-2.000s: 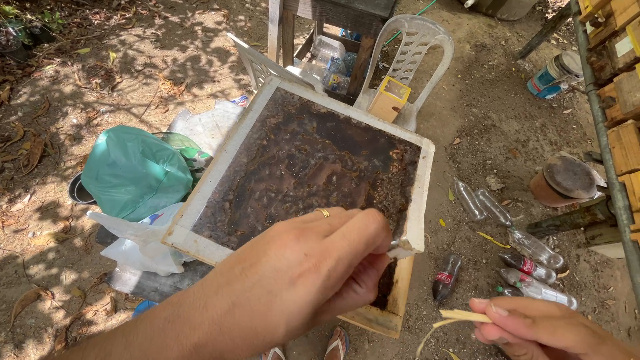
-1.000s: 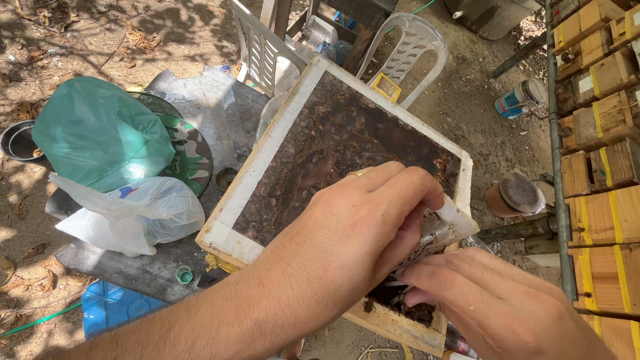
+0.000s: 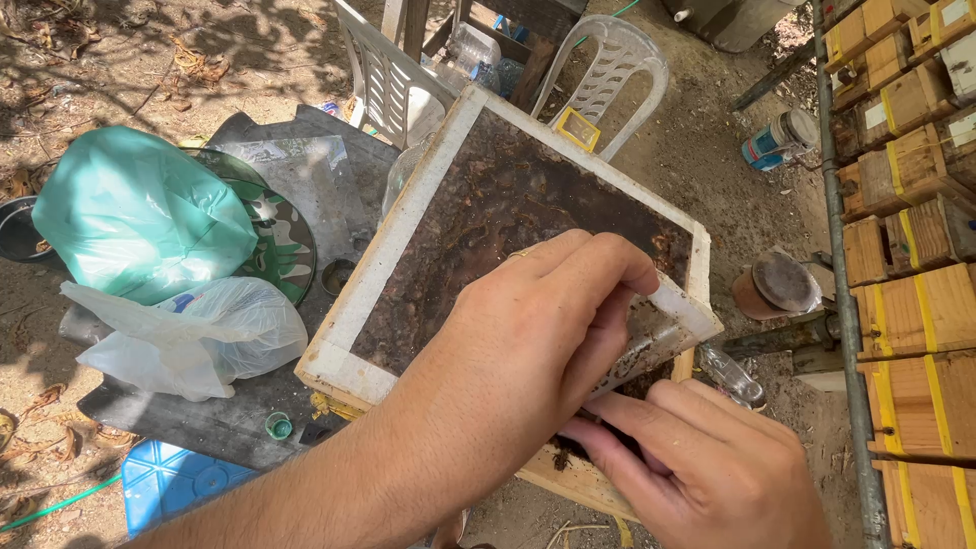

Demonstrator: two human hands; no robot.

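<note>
A wooden hive box [image 3: 343, 328] with white tape around its rim stands tilted in the middle of the view. Clear plastic film [image 3: 648, 335] covers dark brown nest material [image 3: 488, 198] in it. My left hand [image 3: 534, 328] pinches the film's lifted, taped edge near the right corner. Just below and right of it, my right hand [image 3: 694, 450] reaches under the raised film, thumb and forefinger close together at the opening. What lies between those fingertips is mostly hidden. Dark crumbly material shows on the wooden edge [image 3: 560, 473] beneath.
A dark table [image 3: 183, 419] bears a green plastic bag [image 3: 137, 213], a whitish bag [image 3: 206, 335] and a small green cap [image 3: 279, 425]. Behind are plastic chairs [image 3: 610, 69]. Wooden boxes with yellow straps [image 3: 915, 313] line a metal rail at the right. A paint can [image 3: 778, 141] stands on the ground.
My right hand, earlier at the lower right with a thin pale strip, has come to the box beside my left hand. The film's edge is lifted higher. The view has shifted.
</note>
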